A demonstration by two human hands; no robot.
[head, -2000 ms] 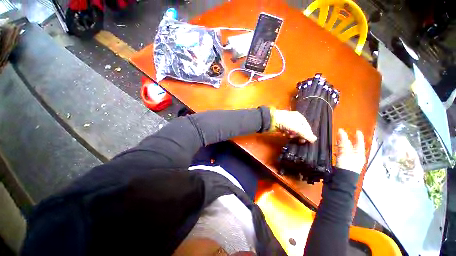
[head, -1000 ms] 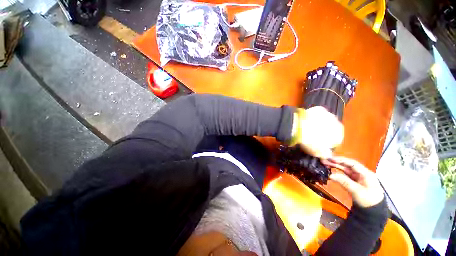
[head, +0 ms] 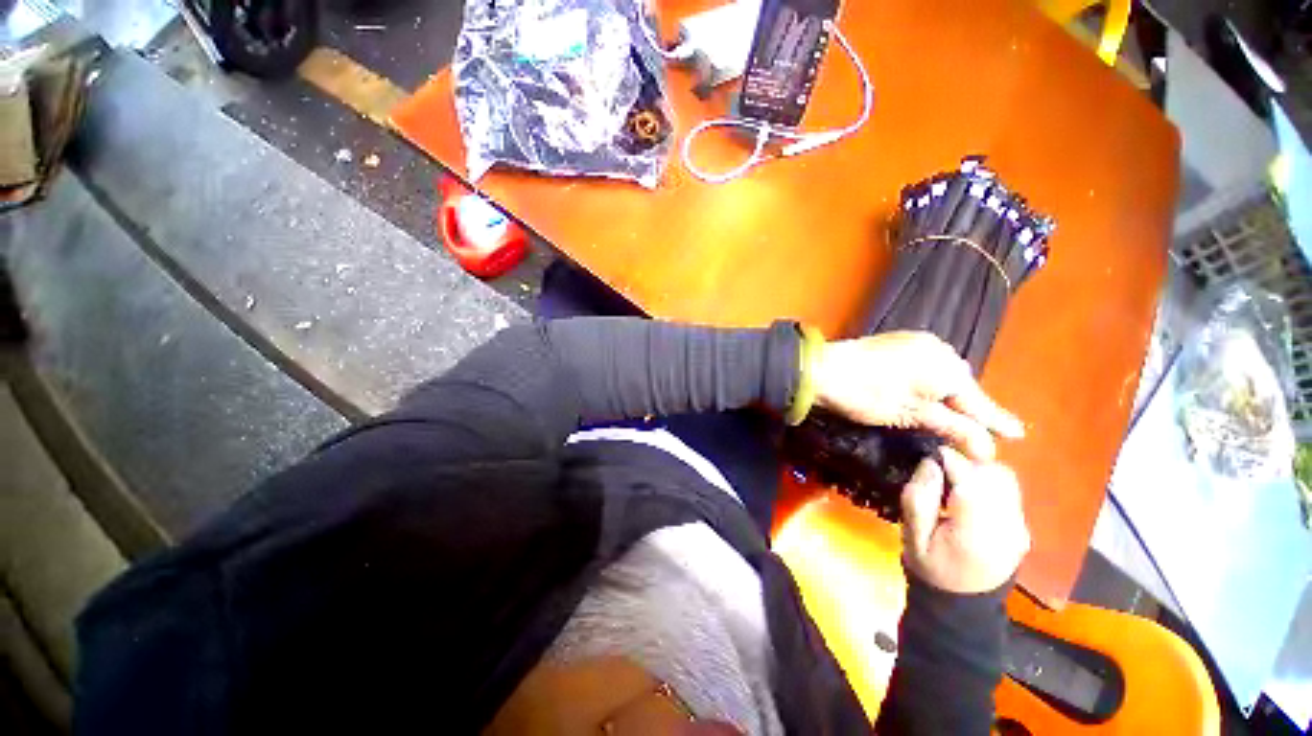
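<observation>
A bundle of black strips (head: 950, 285) lies on the orange table, its pale-marked ends pointing away from me. A thin tan band goes around its far part. My left hand (head: 904, 391), with a yellow band at the wrist, lies across the near part of the bundle and grips it, fingers towards the right. My right hand (head: 967, 521) has its fingers curled against the bundle's near right side, touching my left fingertips. The hands partly cover the near end. Whether a second band is between the fingers cannot be seen.
On the table (head: 748, 237) stand a phone (head: 784, 65) with a white cable and a clear bag of dark parts (head: 561, 94). A red container (head: 482, 237) is beyond the left edge, an orange chair (head: 1151, 676) at the near edge. A clear bag (head: 1233, 396) lies at right.
My left hand has flattened over the near part of the bundle. My right hand, first apart from the bundle, has closed in at its near end. The view has shifted, so the table things sit higher.
</observation>
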